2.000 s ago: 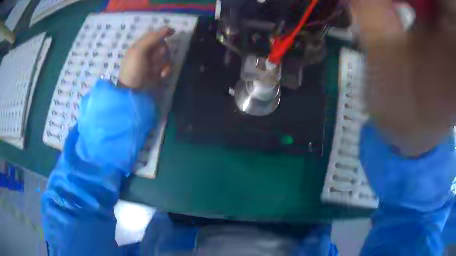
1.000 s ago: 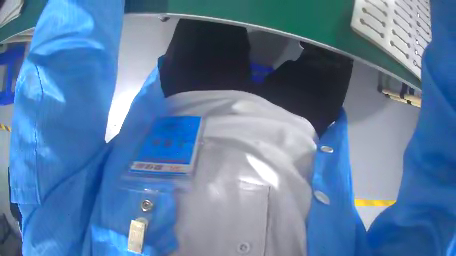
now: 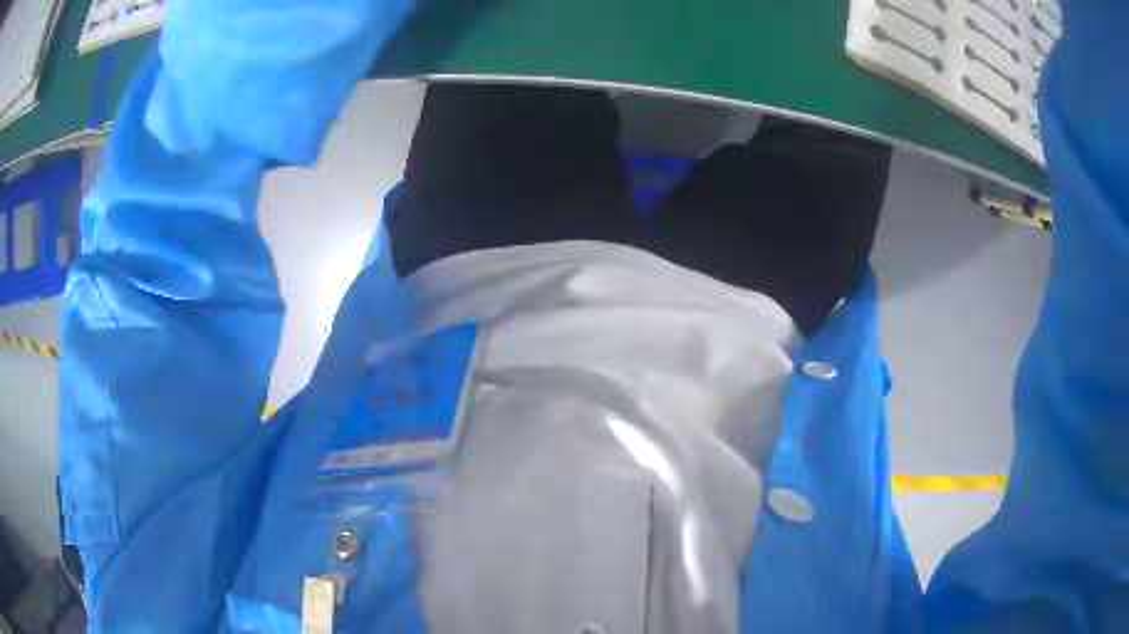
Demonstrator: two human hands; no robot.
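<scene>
Both my hands are out of the picture, past its top edge; only my blue sleeves show at the left and right. A white slotted tray (image 3: 947,68) lies on the green table (image 3: 644,47) at the upper right, with dumbbell-shaped slots that look unfilled near its front edge. A corner of another white slotted tray (image 3: 114,22) shows at the upper left. The press is not in view.
The table's front edge crosses the upper part of the view, close to my lap. A blue badge (image 3: 409,394) hangs on my smock. A blue frame (image 3: 35,229) stands at the left, over grey floor with yellow lines.
The view has tipped down from press and trays to my lap and chest. My hands have gone out of the picture. Since one second ago, my left sleeve has shifted right over the table edge.
</scene>
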